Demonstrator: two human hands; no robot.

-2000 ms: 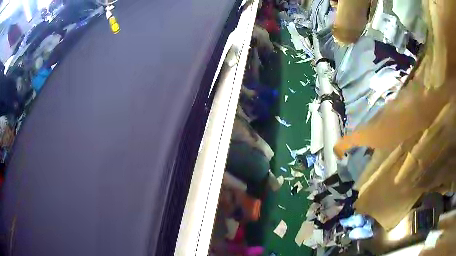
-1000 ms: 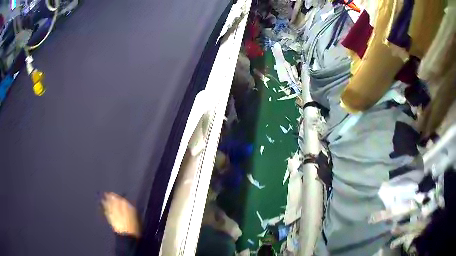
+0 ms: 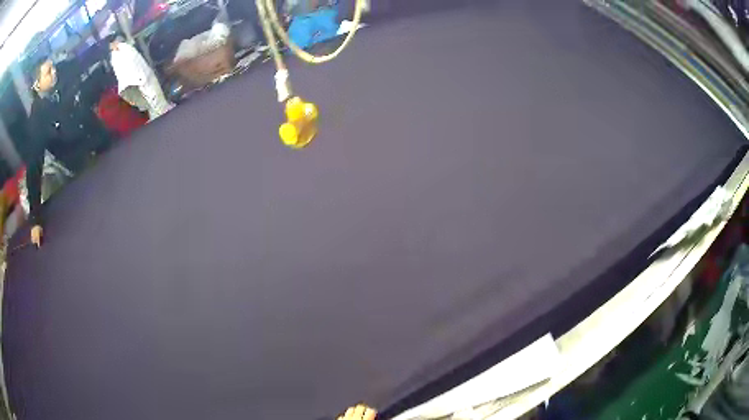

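Wide dark navy-purple fabric (image 3: 328, 246) covers the table and looks mostly smooth, with faint ridges near the near edge. Its darker layered border runs along the pale table rim (image 3: 632, 316). A hand, seemingly my left hand (image 3: 357, 412), shows only as fingers at the bottom edge of the picture, at the fabric near its border. The rest of it is cut off, so whether it grips cloth is unclear. My right hand is out of view.
A person in dark clothes (image 3: 70, 131) stands across the table at far left, one hand at the fabric edge. A yellow hanging device (image 3: 299, 123) is on a looped cord. White sheet-like material (image 3: 493, 377) lies along the near rim. Metal tubes (image 3: 665, 49) are at upper right.
The view has swung left from the aisle and floor scraps to the table. The hand seen a second ago now shows only fingers at the bottom edge. The person opposite has come into view.
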